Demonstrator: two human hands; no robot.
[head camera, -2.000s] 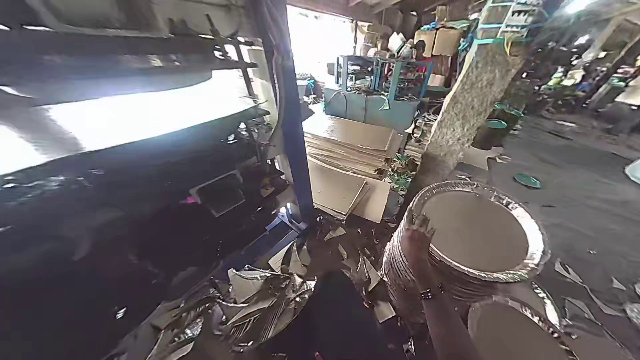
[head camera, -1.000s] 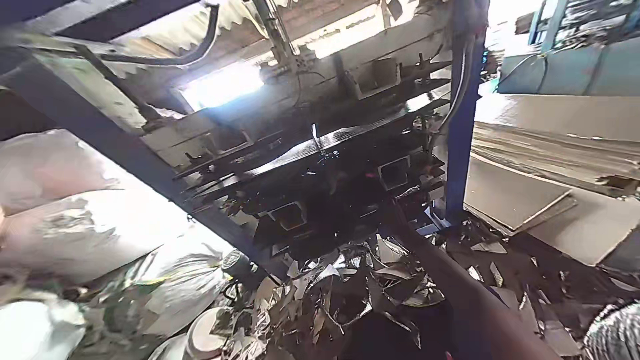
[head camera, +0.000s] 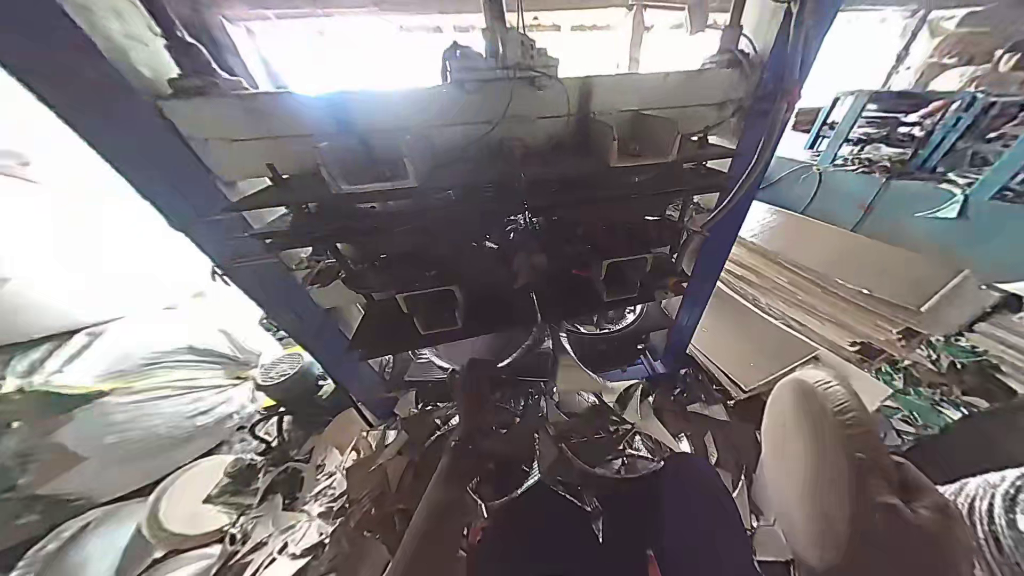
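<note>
At the right, my right hand (head camera: 912, 508) is closed around a pale, round, plate-like piece (head camera: 808, 472), beside the ridged edge of a stack of plates (head camera: 988, 504). My left forearm reaches up from the bottom; my left hand (head camera: 480, 384) is dark against the base of a press, and its fingers and anything in them cannot be made out. Thin curved silvery strips (head camera: 528, 348) hang just right of it. The press's dark plates (head camera: 512, 300), with square metal brackets (head camera: 432, 310), span the middle. A round shiny-rimmed piece (head camera: 604, 320) lies low behind them.
Blue posts (head camera: 720, 240) flank the press. Silvery and brown offcuts (head camera: 336, 496) cover the floor around my legs. White sacks (head camera: 152, 384) and a round tub (head camera: 188, 496) are at the left. Stacked board sheets (head camera: 848, 256) lie at the right, below a teal machine base (head camera: 896, 216).
The view has swung from the plate stack to face the press. An arm that reached in from the right one second ago is no longer there; my right hand now holds a pale round piece.
</note>
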